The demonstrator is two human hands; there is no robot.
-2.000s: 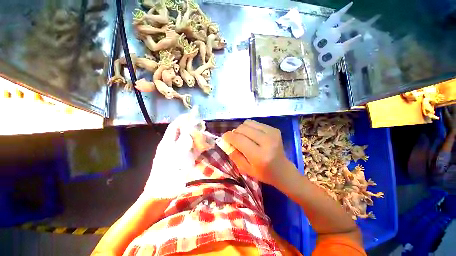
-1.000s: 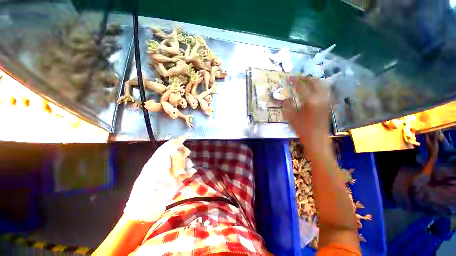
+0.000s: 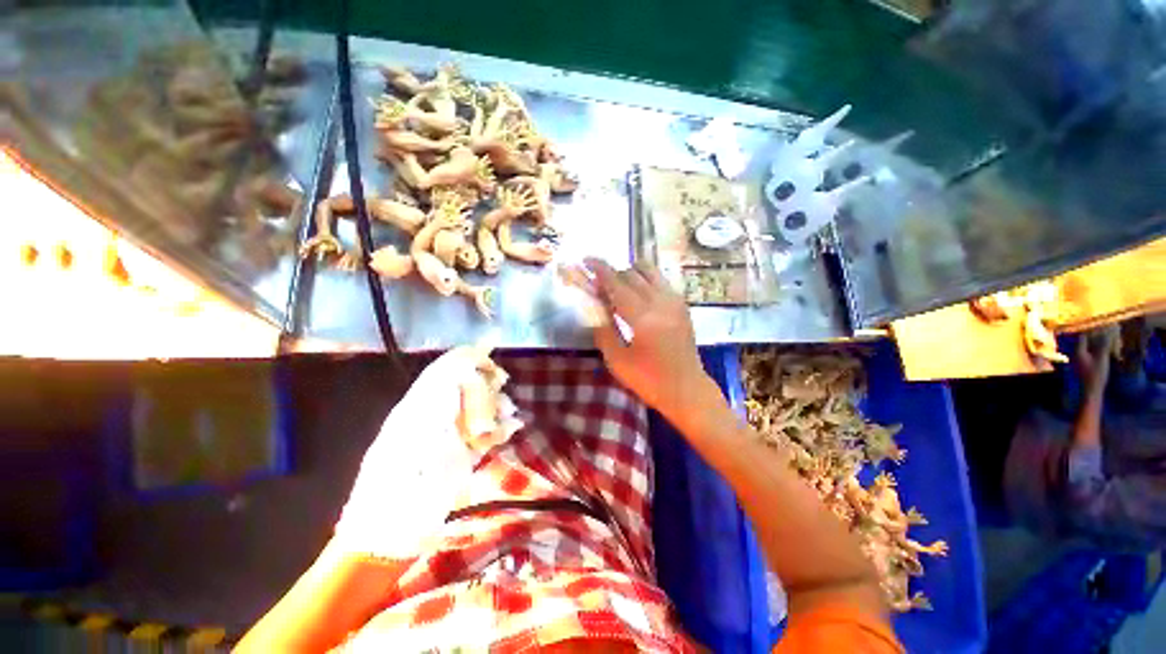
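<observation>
My left hand (image 3: pixel 416 447), in a glaring white glove, is over the lap at the bench's front edge. It holds a tan moulded limb (image 3: pixel 481 406) upright in its fingers. My bare right hand (image 3: pixel 639 319) is over the front edge of the bench, right of the limb pile, with a small pale stick (image 3: pixel 623 327) at its fingers. The pile of tan limbs (image 3: pixel 448 179) lies on the metal bench. A small white cup (image 3: pixel 719 231) sits on the stained square board (image 3: pixel 678 202), right of and beyond my right hand.
White moulded spiked pieces (image 3: pixel 803 192) lie right of the board, and a crumpled white scrap (image 3: pixel 720 144) behind it. A blue crate (image 3: pixel 940 511) of limbs stands by my right forearm. A black cable (image 3: pixel 359 217) crosses the bench's left. Part of a person (image 3: pixel 1068 460) shows far right.
My right hand went from my left hand to the cup and is now back left near the bench edge, with a pale stick showing. My left hand still holds a limb.
</observation>
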